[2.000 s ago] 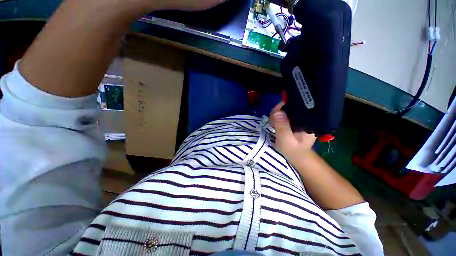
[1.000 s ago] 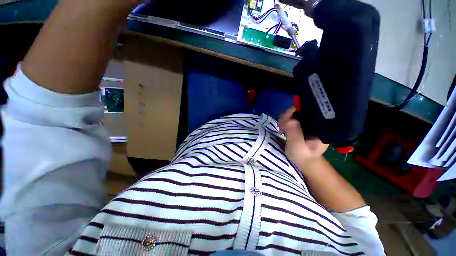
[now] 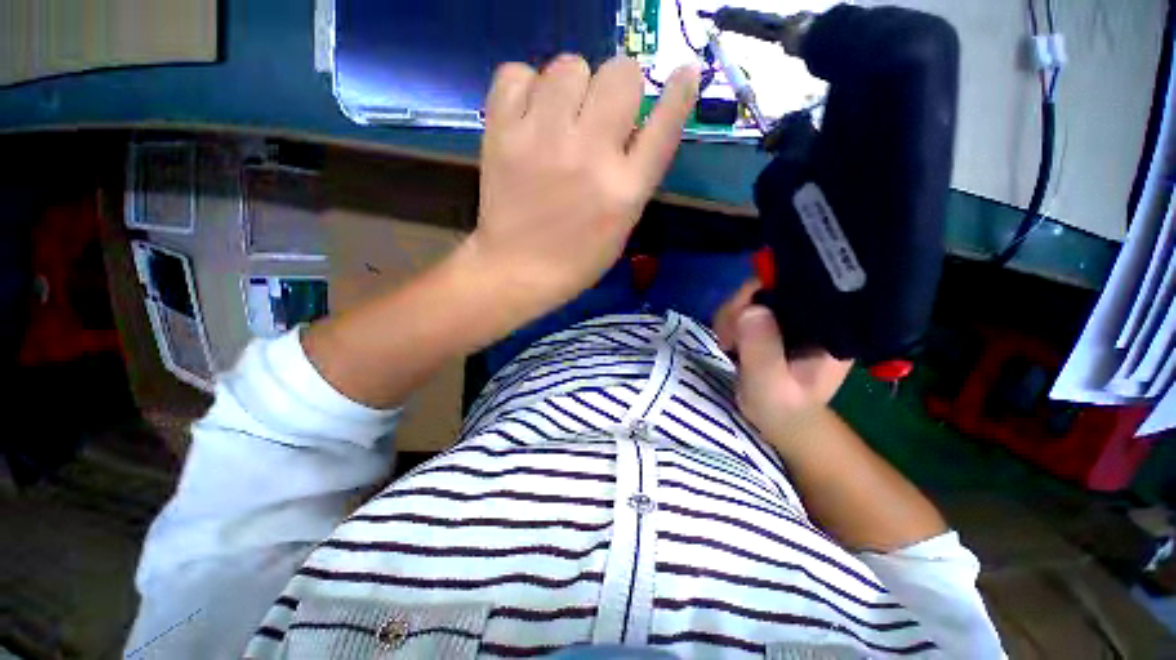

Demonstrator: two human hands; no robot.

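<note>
The black soldering gun [image 3: 877, 194] with a pale label is in my right hand [image 3: 784, 374], upright at the right of the unit. Its metal nose points left over the unit's white part. My left hand [image 3: 555, 181] is over the unit's near edge, back of the hand up, one finger stretched towards the thin wires [image 3: 703, 49]; whether it pinches one cannot be told. The flat unit's dark panel [image 3: 471, 52] lies left of the wires. The green circuit board [image 3: 664, 116] is partly hidden by my left hand.
Cardboard [image 3: 103, 32] lies at the bench's far left. A black cable [image 3: 1039, 168] with a white connector [image 3: 1048, 52] runs at the right, near white-edged layers [image 3: 1122, 322]. Below the bench are framed units [image 3: 170, 310] at left and a red object [image 3: 1083, 432] at right.
My left hand has come into view from the top left, moving right to the unit's near edge. The gun moved right, then slightly back left, still in my right hand.
</note>
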